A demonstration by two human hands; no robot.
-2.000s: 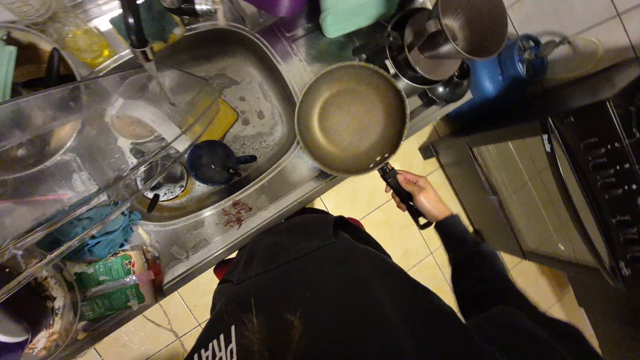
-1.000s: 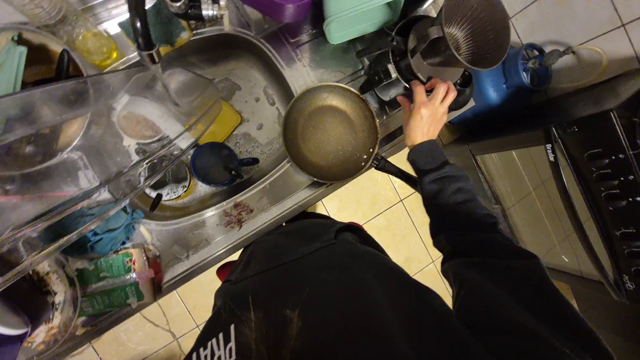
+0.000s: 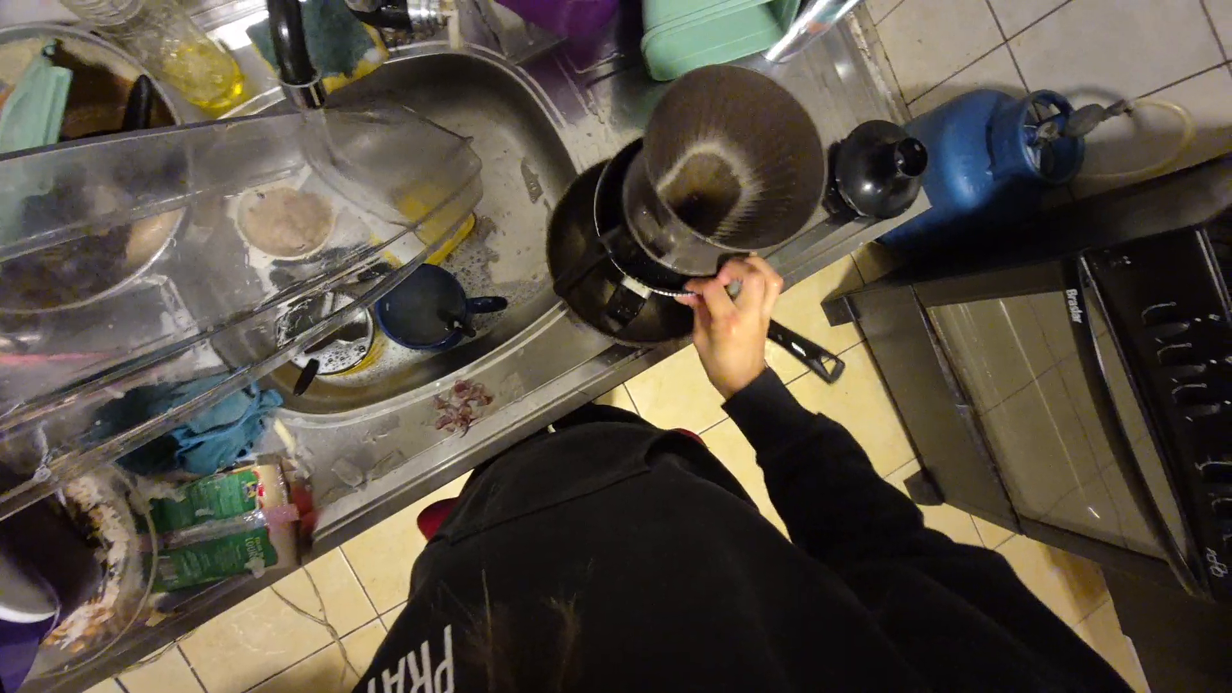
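My right hand is pinched at the rim or handle of a dark pot; the exact grip is partly hidden. Inside or on the pot leans a ribbed, translucent grey filter cone with a dark residue at its bottom. Both lie over the frying pan, whose black handle sticks out past the counter edge, right of my wrist. A round black vessel stands to the right of the cone. My left hand is out of view.
The steel sink at left holds a dark blue mug and a yellow item. A large clear plastic cover spans its left side. Green containers stand behind. At right are a blue gas cylinder and an oven.
My right hand has let go of the frying pan's handle and taken hold of the dark pot. The pot and cone, earlier to the right of the pan, are now over it.
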